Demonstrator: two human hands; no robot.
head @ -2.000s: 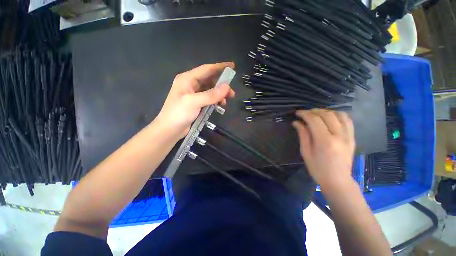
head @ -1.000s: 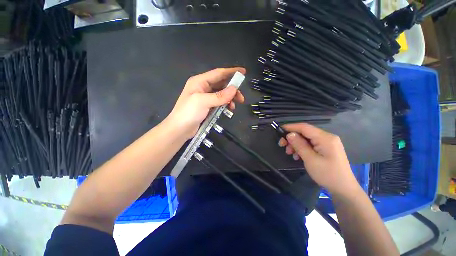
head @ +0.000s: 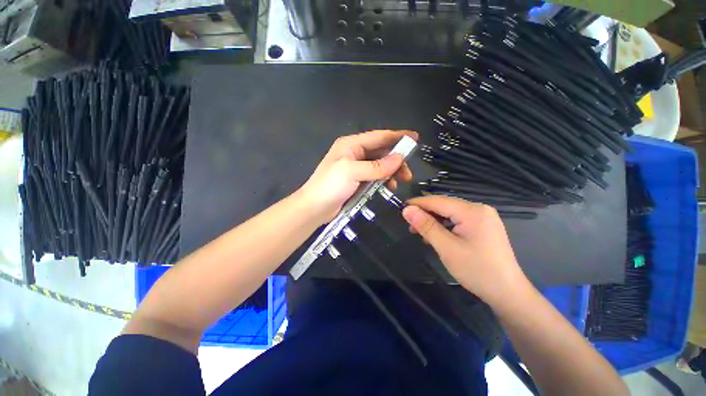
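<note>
My left hand (head: 360, 170) grips the upper end of a silver-grey loading bar (head: 307, 262), held slanted above the dark table. Small silver holder blocks (head: 350, 233) project from its lower right edge. Black cables (head: 379, 294) hang from the lower blocks towards my lap. My right hand (head: 449, 232) pinches a short black cable, with its front end at the uppermost block; whether it is seated I cannot tell. My right fingers hide most of that cable. A fanned pile of black cables (head: 534, 116) with bright metal tips lies at the table's right.
The dark-grey table (head: 263, 131) lies under my hands. A steel lower mould (head: 360, 31) stands behind it. A dense black cable bundle (head: 101, 162) is at left. A blue crate (head: 677, 232) with cables is at right, another blue crate (head: 240, 325) below the table. A white bucket (head: 667, 100) is behind right.
My right hand has taken a cable from the pile's near edge and brought it left to the bar's uppermost block. The view has shifted, so the scene sits lower and further right.
</note>
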